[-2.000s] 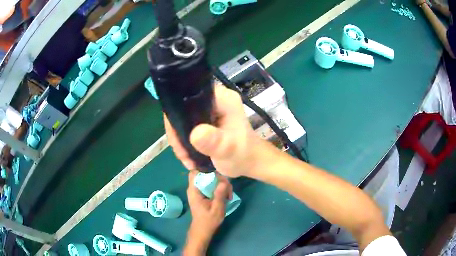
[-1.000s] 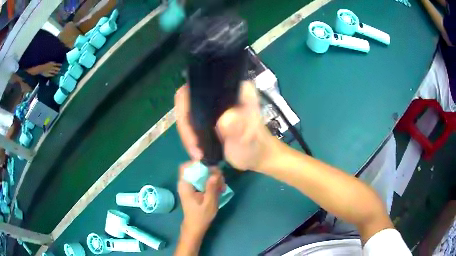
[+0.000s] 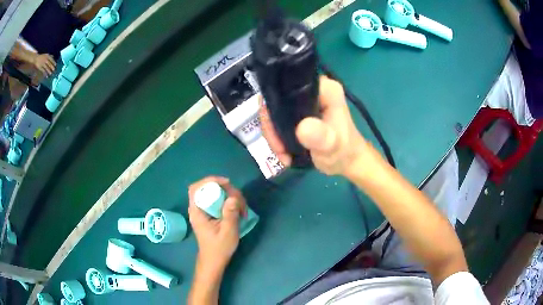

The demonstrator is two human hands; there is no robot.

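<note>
My right hand [image 3: 324, 134] grips a thick black electric screwdriver [image 3: 289, 89], held upright above the bench with its ring end towards the camera. Its tip is hidden behind the hand. My left hand [image 3: 219, 220] is closed around a light aqua handheld fan [image 3: 211, 199]; the handle end points up and part of the head shows below the fingers. The two hands are apart. A grey-white screw feeder [image 3: 245, 124] with dark specks in its tray stands behind the screwdriver, partly hidden by it.
Several aqua fans [image 3: 167, 226] lie at the lower left; two more [image 3: 364, 28] lie at the upper right. A dark green conveyor [image 3: 119, 119] runs beyond the pale edge strip. A black cord [image 3: 372, 122] crosses the bench. A red stool [image 3: 506, 143] and other people's arms show at the edges.
The screwdriver has moved right and up, away from the fan in my left hand. More of the screw feeder shows. The whole view has shifted, with the bench fans appearing farther left and higher.
</note>
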